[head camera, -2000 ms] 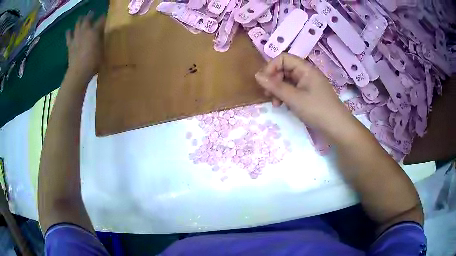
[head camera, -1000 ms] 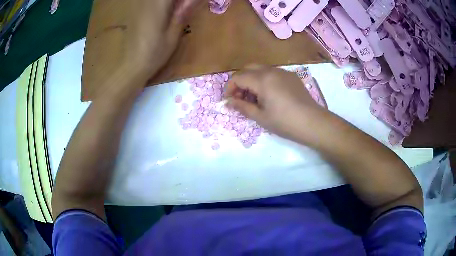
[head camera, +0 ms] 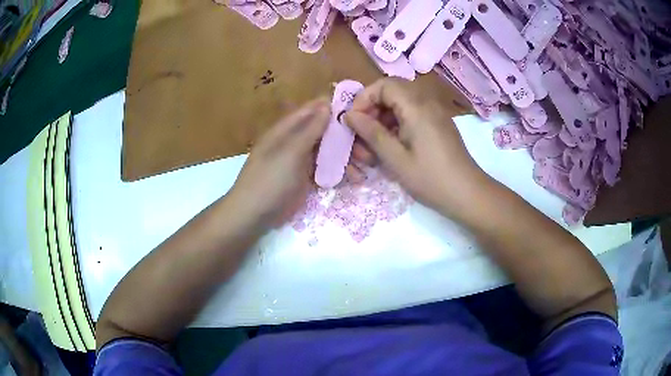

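A pink tab [head camera: 336, 150] stands nearly upright in my left hand [head camera: 283, 158], its printed mark and dark round hole at the top end. My right hand [head camera: 401, 128] is at the tab's right side, its thumb and finger pinched together at the hole. Whether a small disc is between those fingertips cannot be told. Small pink discs [head camera: 358, 213] lie in a loose heap on the white surface [head camera: 206, 272] below my hands, partly hidden by them. The large pile of pink tabs [head camera: 508, 73] lies at the upper right.
A brown board [head camera: 199, 95] with dark marks lies beyond the hands. Several tabs [head camera: 316, 26] overlap its far edge. Yellow strips with black lines [head camera: 55, 242] are at the left. Green covering with stray pink bits is at the upper left. Crumpled clear plastic [head camera: 644, 279] is at the lower right.
My left hand has come back from the board's far left side to the centre and now holds a tab. My right hand has moved from over the disc heap up to the tab.
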